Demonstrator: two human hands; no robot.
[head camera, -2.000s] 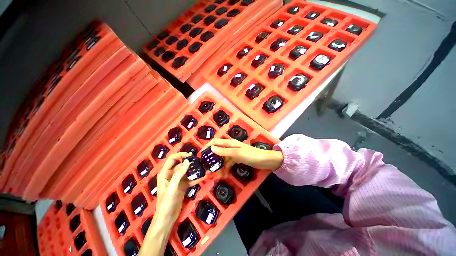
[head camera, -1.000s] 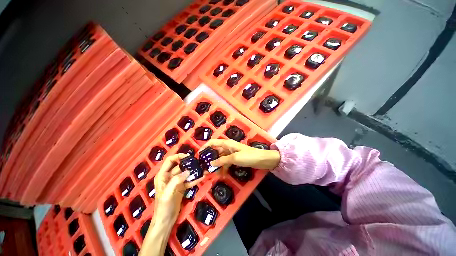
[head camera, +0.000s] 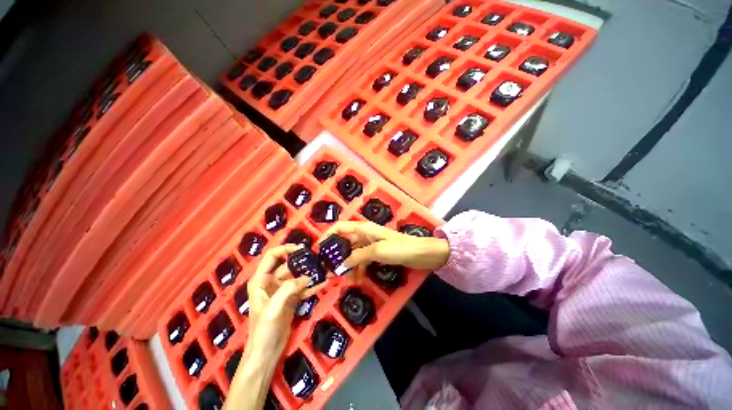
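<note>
My left hand (head camera: 273, 296) holds a black smartwatch (head camera: 305, 265) by its edges, face up, with small purple-white marks on its screen. My right hand (head camera: 389, 247) holds a second smartwatch (head camera: 334, 252) beside it, also with small purple marks on the screen. The two watches are close together above the orange-red foam tray (head camera: 385, 316). The tray's pockets hold black watches, some with white glare. My hands and forearm hide some of the pockets.
Tall stacked trays (head camera: 152, 200) stand at the left. A neighbouring tray (head camera: 449, 152) with watches lies beyond on the white bench. Another tray stack (head camera: 309, 52) with watches stands at the far side. A partly filled tray (head camera: 88, 364) is at lower left.
Since the first frame, both hands and watches have shifted slightly left in view, along with the trays. The left thumb has moved lower on its watch. Both watches stay held.
</note>
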